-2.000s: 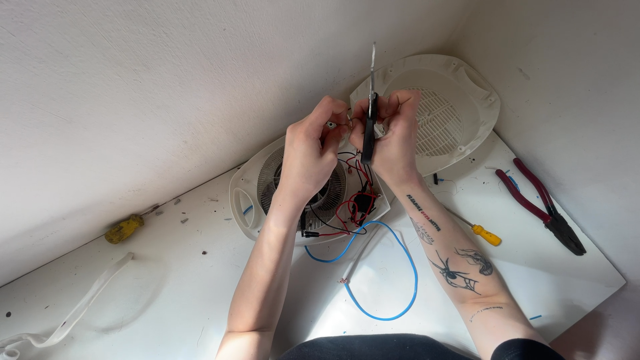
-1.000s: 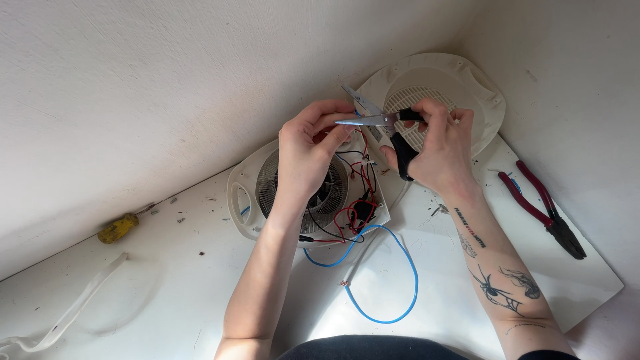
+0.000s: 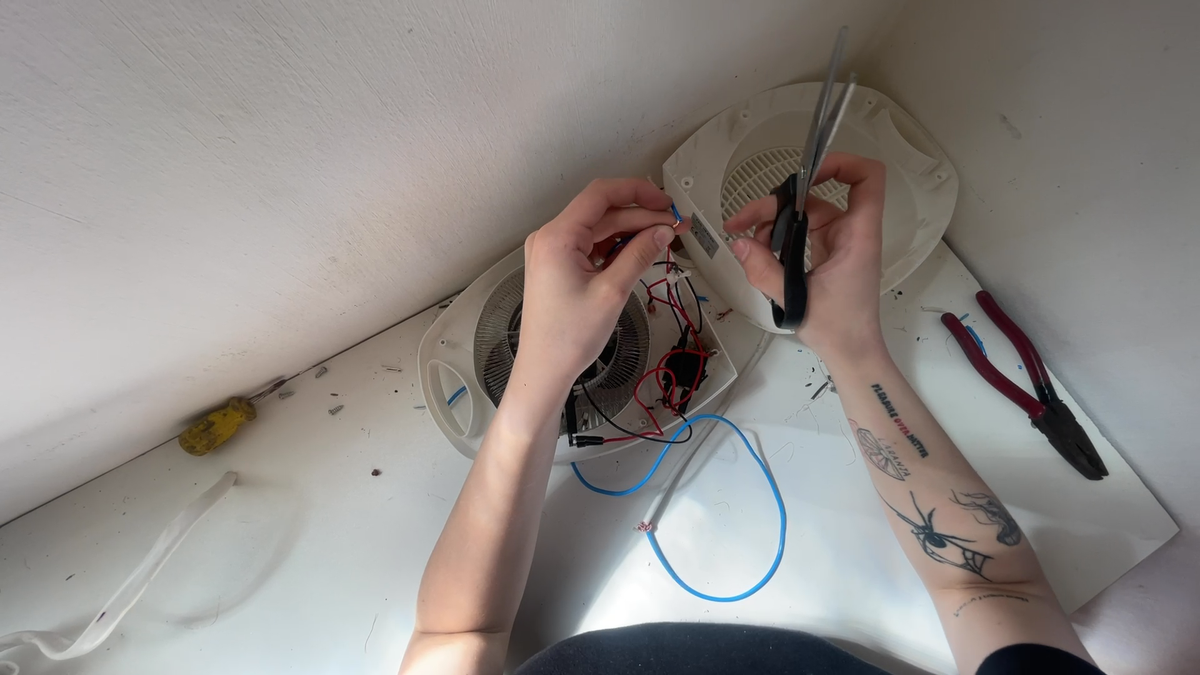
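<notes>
My left hand (image 3: 600, 253) pinches the end of a blue insulated wire (image 3: 675, 214), with bare copper showing, between thumb and fingers. Scissors with black handles (image 3: 797, 225) hang on my right hand (image 3: 834, 253), their blades pointing up and slightly apart; its thumb and a finger reach toward the wire end. Below my left hand lies an opened white fan housing (image 3: 439, 375) with a round finned fan, red and black wires (image 3: 647, 375) and a black component (image 3: 682, 370). A loop of blue wire (image 3: 783, 511) lies in front of it, beside a frayed copper end (image 3: 644, 527).
A white plastic cover with a grille (image 3: 923, 202) leans behind my right hand. Red-handled pliers (image 3: 1041, 394) lie at the right, a yellow-handled screwdriver (image 3: 217, 427) at the left by the wall. A clear plastic strip (image 3: 150, 572) is at the front left. Small scraps dot the white table (image 3: 328, 525).
The scissors have moved away from my left hand's fingers and swung from pointing left to pointing up. My right thumb and finger have come free of the handles' grip.
</notes>
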